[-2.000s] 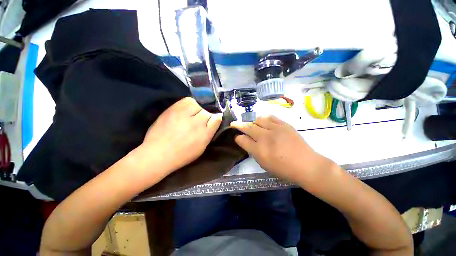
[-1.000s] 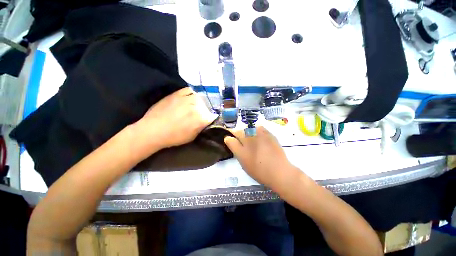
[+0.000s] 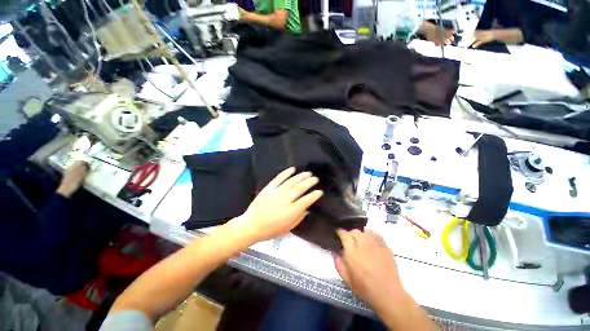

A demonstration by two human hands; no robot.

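The dark garment lies on the white table, left of the sewing machine's needle area. My left hand rests flat on the garment with its fingers spread. My right hand pinches the garment's near right edge between thumb and fingers, just in front of the needle area. The garment's brownish lower part shows between my hands. The cloth edge is close to the presser foot; whether it lies under the foot cannot be told.
Yellow and green scissors handles and a thin orange-red tool lie right of the needle. A black strip hangs over the machine head. More dark garments are heaped behind. Red-handled scissors and a person's hand are at left.
The view has swung up and left, showing the room. My left hand has opened out and lies flat on the cloth, farther from the needle. My right hand still holds the cloth edge.
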